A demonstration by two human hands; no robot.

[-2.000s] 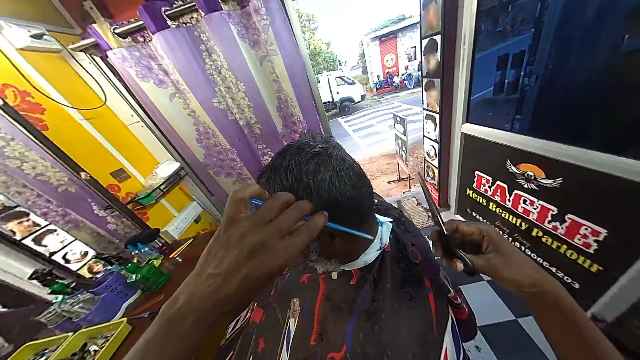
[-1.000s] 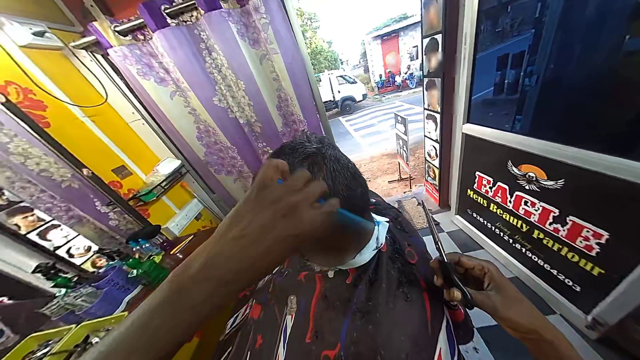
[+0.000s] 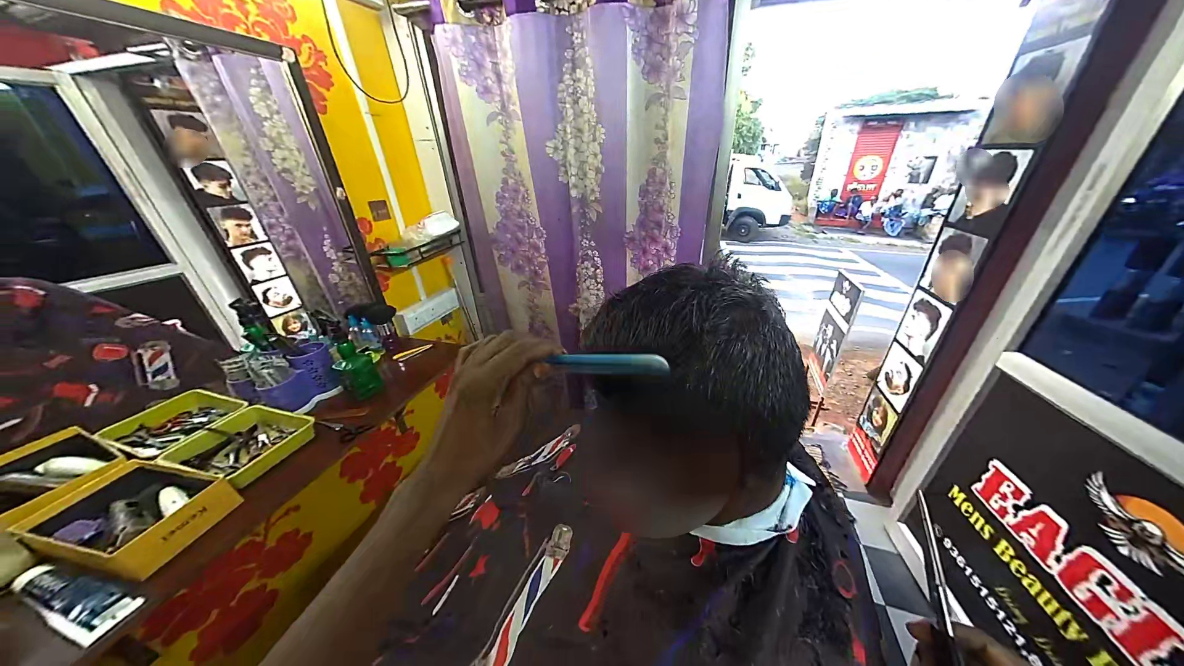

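My left hand [image 3: 504, 384] grips a blue comb [image 3: 610, 363] by one end, its other end against the front of a seated person's short dark hair [image 3: 708, 342]. A dark barber's cape [image 3: 647, 601] with red, white and blue figures covers the person, and a pale neck strip [image 3: 766, 511] lies around the neck. Low at the right edge, my right hand [image 3: 962, 645] is partly cut off by the frame. It holds scissors [image 3: 936, 564] whose long blades point upward, away from the head.
On the wooden counter [image 3: 379, 407] at left are yellow-green trays of tools [image 3: 268, 416], a yellow box [image 3: 129, 527], a green bottle [image 3: 356, 370], a purple holder [image 3: 314, 365] and a tube [image 3: 79, 601]. A mirror stands behind. A purple curtain [image 3: 573, 166] hangs ahead, beside an open doorway.
The view has swung left, bringing more of the counter and mirror in. My left hand and the comb have moved from the side of the head to the hair at the front.
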